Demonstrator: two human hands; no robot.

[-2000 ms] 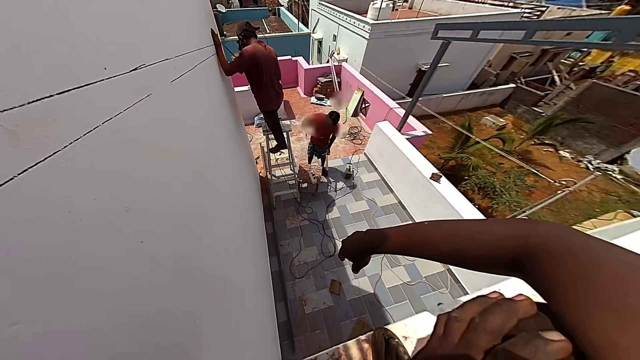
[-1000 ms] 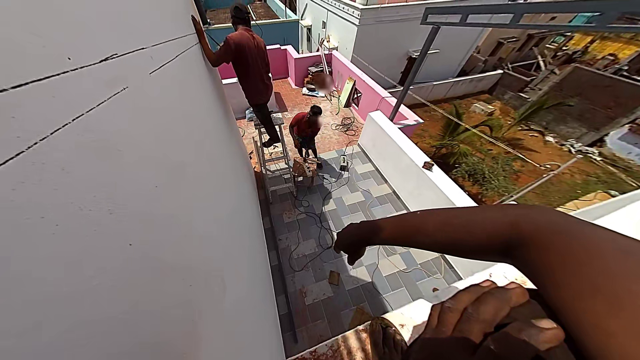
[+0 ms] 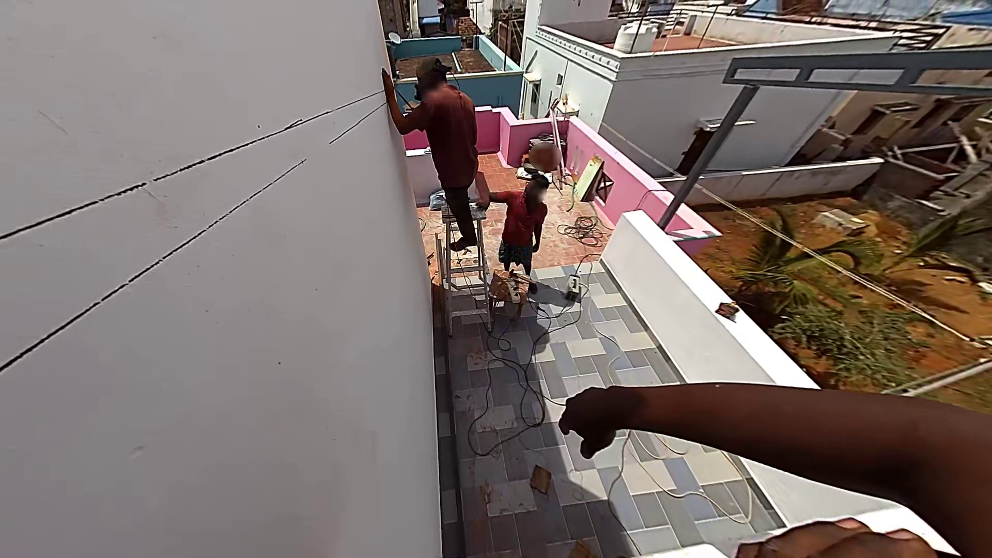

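Note:
My right hand (image 3: 597,420) reaches in from the right on an outstretched arm, above the tiled floor. Its fingers are partly curled and nothing shows in it. At the bottom edge, my left hand (image 3: 837,540) rests near the white ledge (image 3: 690,552); only its knuckles and some fingers show. Beyond them, a person in a dark red shirt (image 3: 451,136) stands on a metal stepladder (image 3: 467,271), one palm on the white wall (image 3: 232,325), which bears dark, rough lines. Beside the ladder, a second person in red (image 3: 523,225) has one arm raised toward its top.
Black cable (image 3: 496,449) loops over the grey tiles. A brown stool-like box (image 3: 510,287) and a small electrical box (image 3: 573,287) stand near the ladder. A white parapet (image 3: 682,310) runs along the right, with a grey metal post (image 3: 709,155) behind it.
The person beside the ladder has straightened from a stoop and raised an arm toward the ladder top. The view has shifted, and less of my left hand shows.

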